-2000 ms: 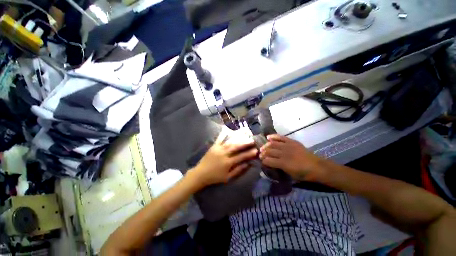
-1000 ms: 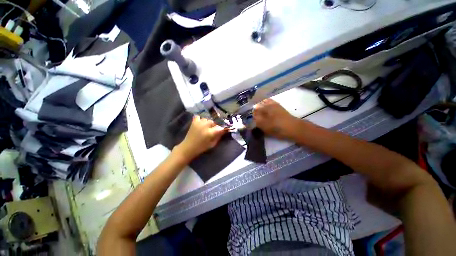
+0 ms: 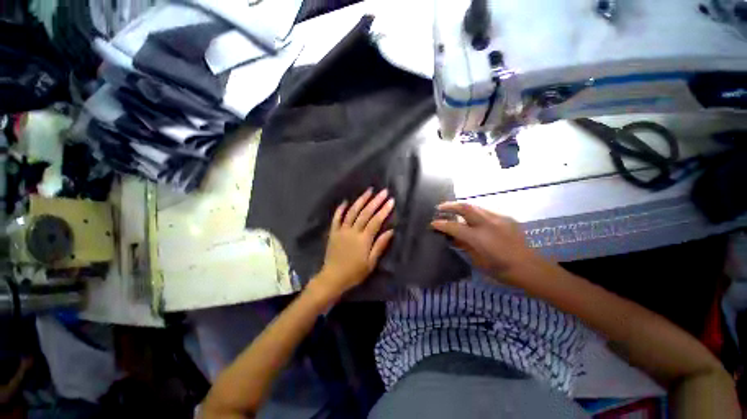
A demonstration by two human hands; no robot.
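Observation:
The dark grey garment panel (image 3: 328,164) lies left of and in front of the needle area, its front part hanging towards the striped lap cloth. My left hand (image 3: 357,239) rests flat on it with fingers spread. My right hand (image 3: 483,237) is at the panel's right edge, thumb and fingertips bent close together; whether they pinch the cloth is unclear. The presser foot area (image 3: 491,139) is behind my right hand, with a small dark piece (image 3: 508,152) beside it.
The white sewing machine head (image 3: 573,65) spans the upper right. Black-handled scissors (image 3: 643,154) lie right of the needle. A fanned bundle of cut pieces (image 3: 176,90) stands upper left. A cream second machine (image 3: 70,233) is far left. A scale (image 3: 606,229) runs along the table's front edge.
The dark panel has come away from the needle towards the lap and left. Both hands have moved off the presser foot; my left hand is now spread flat. The view has shifted left.

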